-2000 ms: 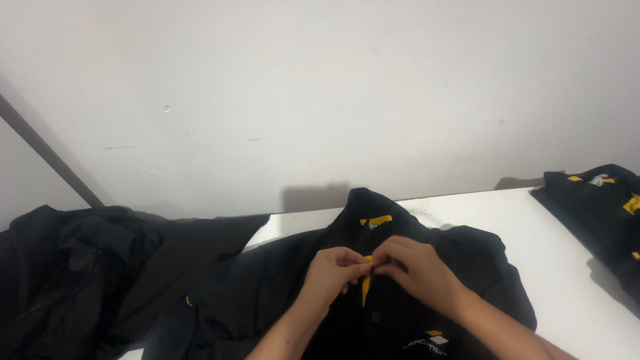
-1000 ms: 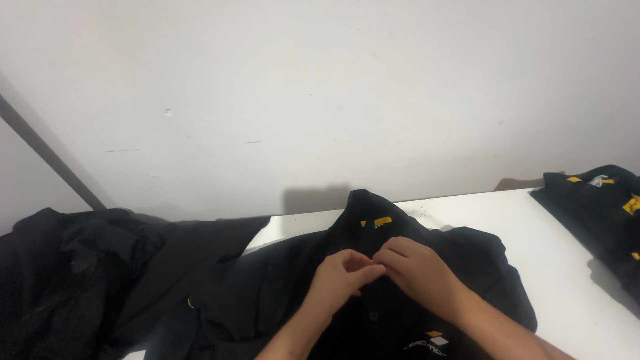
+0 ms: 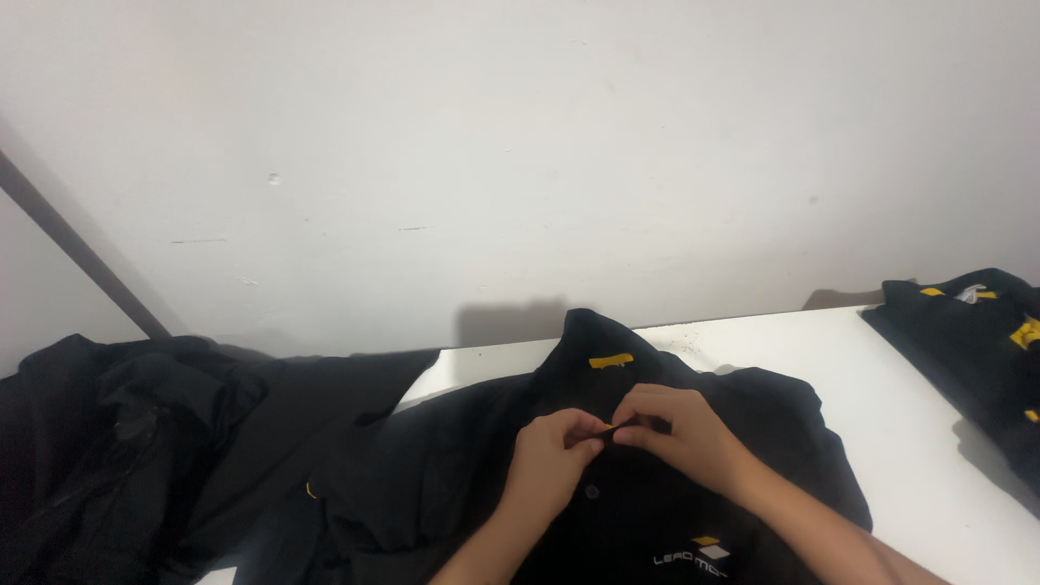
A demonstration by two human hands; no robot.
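Observation:
A black collared shirt [image 3: 487, 422] with a button placket lies spread on the white table, its collar [image 3: 581, 349] standing up and a yellow label [image 3: 610, 361] inside the neck. My left hand [image 3: 556, 455] pinches the placket edge [image 3: 608, 430] between thumb and fingertips, where a bit of yellow shows. From the other side my right hand [image 3: 674, 431] pinches the same edge, its fingertips almost touching the left ones. Below the hands a dark button [image 3: 592, 491] is visible, and an embroidered logo with writing [image 3: 705, 552] sits on the chest. Whatever lies between the fingertips is mostly hidden.
More black fabric [image 3: 122, 439] lies heaped at the left. At the right edge rest dark garments with yellow details [image 3: 967, 349]. The white table [image 3: 902, 422] meets a pale wall [image 3: 520, 162] behind, with a dark diagonal strip [image 3: 81, 244] at the left.
The long yellow strip seen below my fingers two seconds ago is out of sight, with only a bit of yellow now showing between the fingertips. Both hands remain at the placket.

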